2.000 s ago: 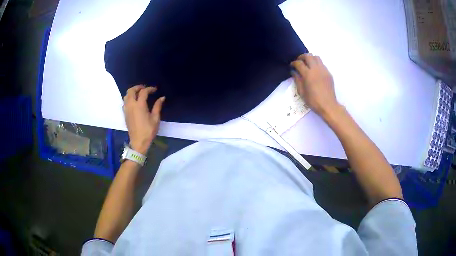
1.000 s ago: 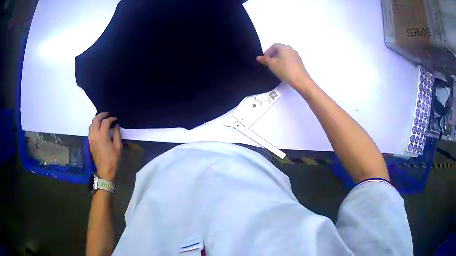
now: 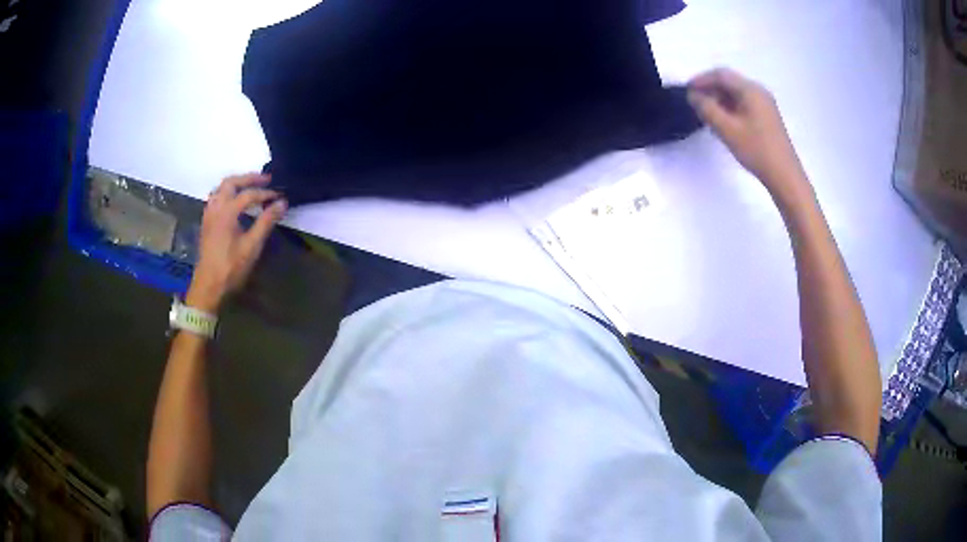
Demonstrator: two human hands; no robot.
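Observation:
A wide black garment [image 3: 456, 101] lies spread on the white table, its top cut off by the picture's edge. My left hand [image 3: 239, 228] grips its lower left corner at the table's front edge. My right hand [image 3: 737, 116] pinches its lower right corner between thumb and fingers and pulls it outward. A white hang tag [image 3: 610, 210] lies on the table below the garment's lower edge. A narrow white strip [image 3: 583, 277] runs from beside it toward the table's front edge.
The white table [image 3: 732, 254] reaches across the view. A cardboard box [image 3: 938, 127] under clear plastic is at the right, above a sheet of round stickers [image 3: 920, 339]. A blue crate [image 3: 143, 265] with bagged items sits below the table's left edge. Another blue crate [image 3: 758, 418] shows below right.
The view has shifted and tilted. My right hand has moved outward with the garment's right corner, and the lower edge is now straighter and stretched between my hands.

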